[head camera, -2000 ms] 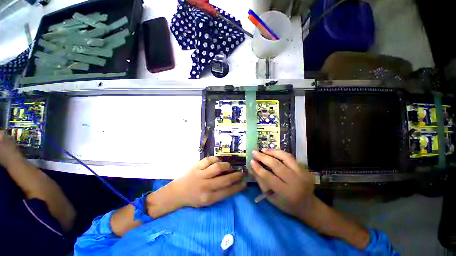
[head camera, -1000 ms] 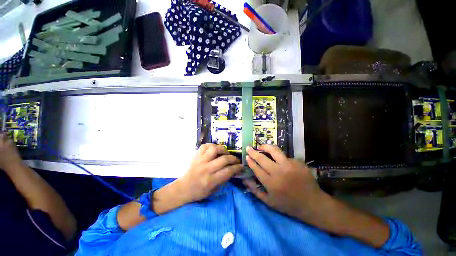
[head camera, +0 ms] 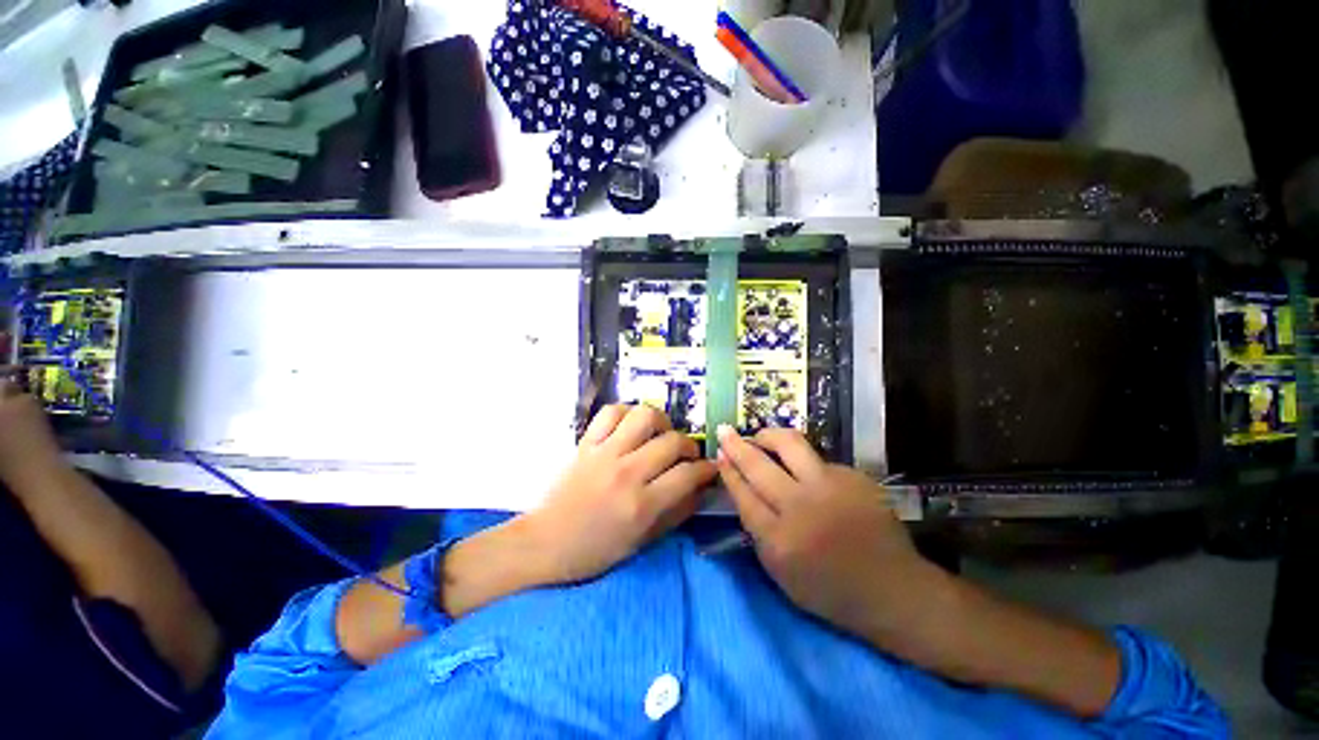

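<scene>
A black solder pallet (head camera: 829, 340) lies between the rails in front of me, with yellow-edged circuit boards (head camera: 774, 325) in it. A pale-green hold-down strip (head camera: 722, 340) lies across the pallet from back to front. My left hand (head camera: 622, 470) rests at the pallet's front edge, fingers curled just left of the strip's near end. My right hand (head camera: 810, 506) has its fingertips on the strip's near end. A slim grey tool (head camera: 726, 545) shows partly under my right hand. The fingertips hide the strip's near end.
A strip tray (head camera: 379, 145), a phone (head camera: 451, 116), a polka-dot cloth (head camera: 579, 87) with a red-handled tool, and a pen cup (head camera: 781, 109) stand behind the rear rail (head camera: 434, 236). Other pallets lie far left and far right. Another person's arm (head camera: 101, 535) is at left. A blue cord (head camera: 275, 513) runs to my left wrist.
My right hand's fingers have drawn closer together at the strip's near end. The grey tool under it has shifted. The right-hand pallet has moved further right along the conveyor.
</scene>
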